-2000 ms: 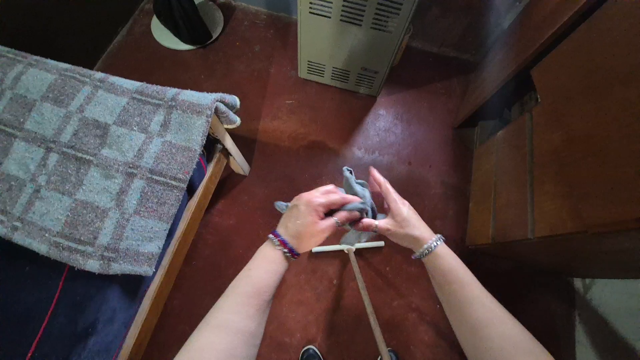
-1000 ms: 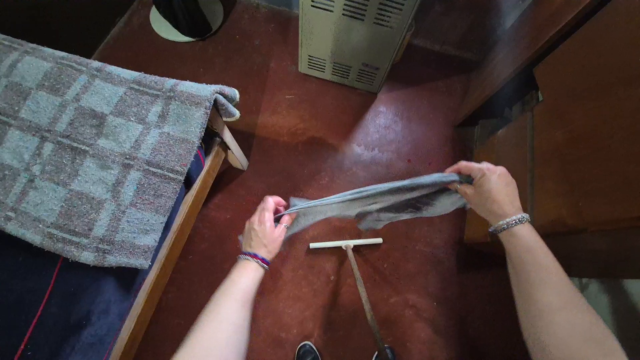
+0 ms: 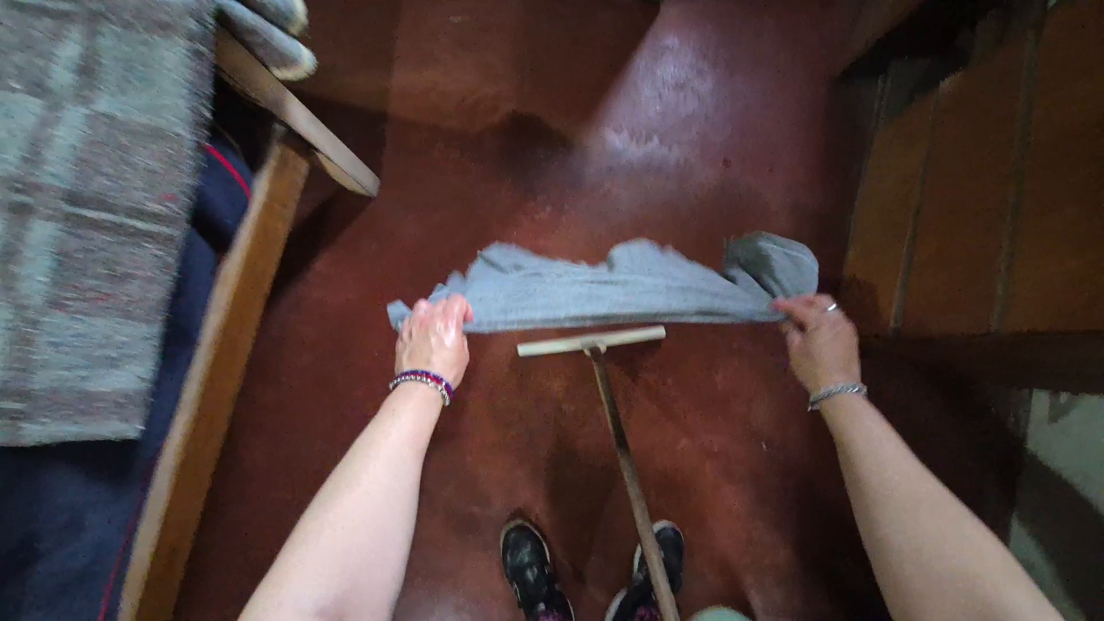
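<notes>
A grey-blue cloth (image 3: 595,293) is stretched from side to side over the dark red floor. Its left end is gripped by my left hand (image 3: 434,341), which wears beaded bracelets. At the other end, the fingers of my right hand (image 3: 821,341) pinch the cloth's edge, and a bunched part of it stands up beyond them. Just on my side of the cloth is the pale crossbar of a floor squeegee (image 3: 592,341). Its wooden handle (image 3: 634,483) runs down toward me, passing over one of my black shoes (image 3: 662,552); no hand is on it.
On the left is a bed with a wooden side rail (image 3: 226,371) and a checked grey-green blanket (image 3: 95,224); a wooden piece (image 3: 297,121) juts from its corner over the floor. Wooden furniture (image 3: 966,207) stands on the right. My other shoe (image 3: 530,556) is at the bottom.
The cloth was bunched between my hands two seconds ago, then drawn out in the air between them. It is now spread lower, near the squeegee's crossbar. The view has tilted down.
</notes>
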